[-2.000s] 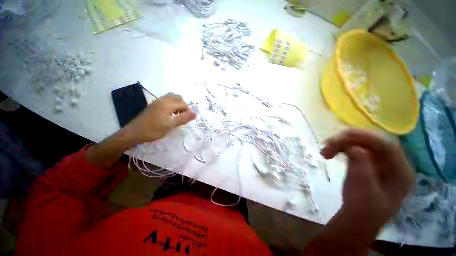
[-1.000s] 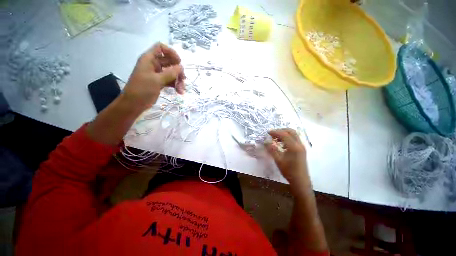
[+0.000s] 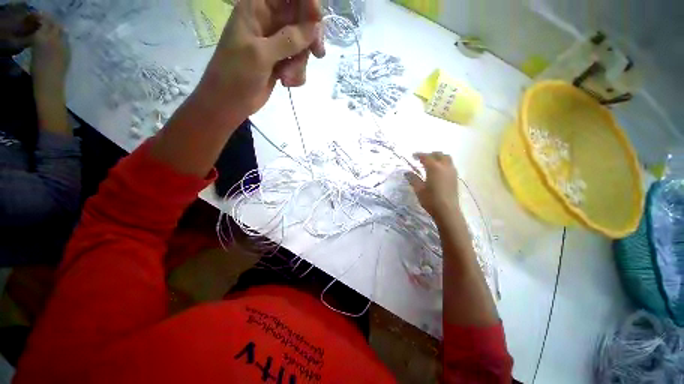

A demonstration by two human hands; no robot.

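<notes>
A loose tangle of thin white earphone cables (image 3: 330, 187) lies on the white table in front of me, with some loops hanging over the front edge. My left hand (image 3: 274, 45) is raised at the top, fingers curled, with a thin cord running down from it to the tangle. My right hand (image 3: 435, 180) is at the right part of the tangle, thumb and finger apart around a cord; whether it grips the cord is unclear.
A grey-white parts pile (image 3: 369, 81) and a yellow printed sheet (image 3: 454, 99) lie beyond. A yellow basket (image 3: 600, 161) with small white parts and a green-teal basket (image 3: 645, 259) stand right, near coiled cables (image 3: 641, 352). Another person's arm (image 3: 51, 90) is at far left.
My left hand has risen up and away from the tangle, drawing a cord. My right hand has moved from the tangle's near side to farther across it. The view has shifted.
</notes>
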